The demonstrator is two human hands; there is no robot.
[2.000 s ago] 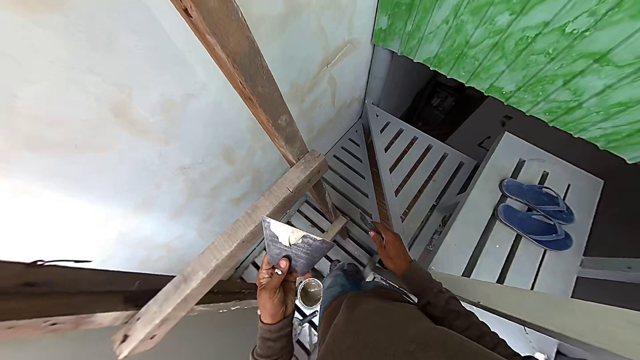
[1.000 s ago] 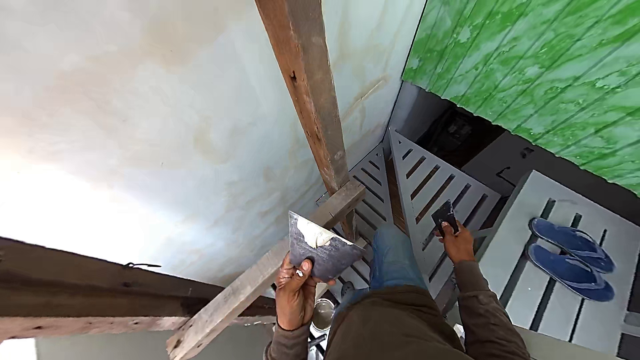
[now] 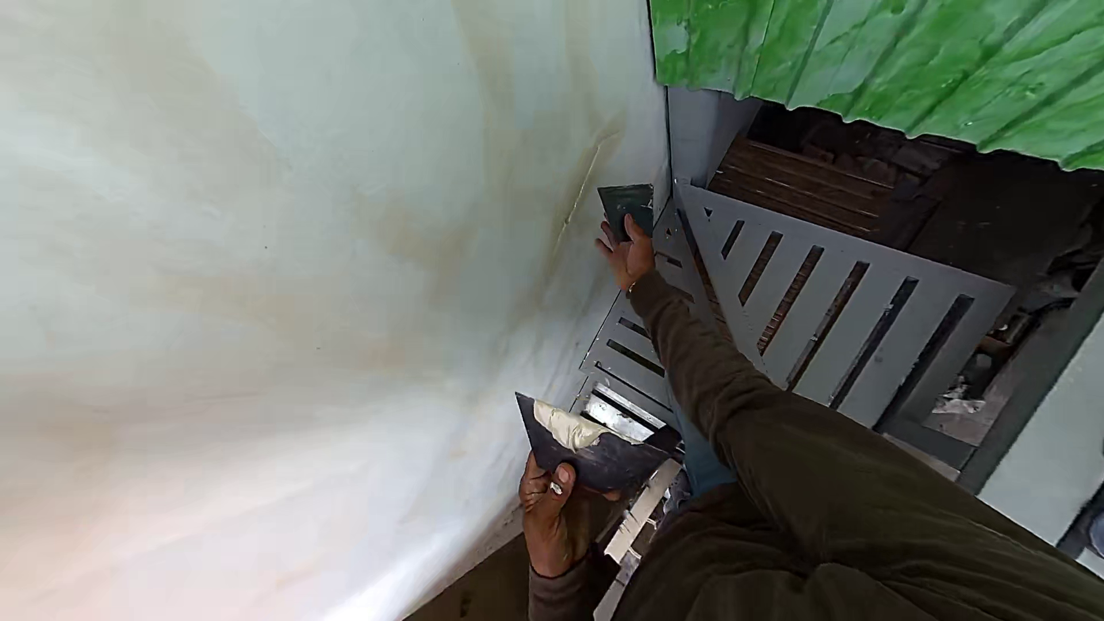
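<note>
My left hand (image 3: pixel 550 509) grips a dark, wide putty-knife blade (image 3: pixel 608 464) that carries a smear of cream filler (image 3: pixel 567 426) along its upper edge. Farther up, my right hand (image 3: pixel 630 250) is closed on a smaller dark scraper (image 3: pixel 628 207), held by the wall near the corner. Just left of that scraper, a thin raised line of filler or a crack (image 3: pixel 580 190) runs slantwise on the pale wall (image 3: pixel 345 216). Whether the scraper touches the wall I cannot tell.
Grey slatted panels (image 3: pixel 849 285) lie below and right of my right arm. A green corrugated sheet (image 3: pixel 880 60) hangs at upper right, above a dark space with brown boards (image 3: pixel 802 185). A pale wooden piece (image 3: pixel 642 509) is beside my left hand.
My right hand has moved with the small scraper from over the slatted panel to beside the wall. My left hand still holds the wide blade. The view has shifted toward the wall.
</note>
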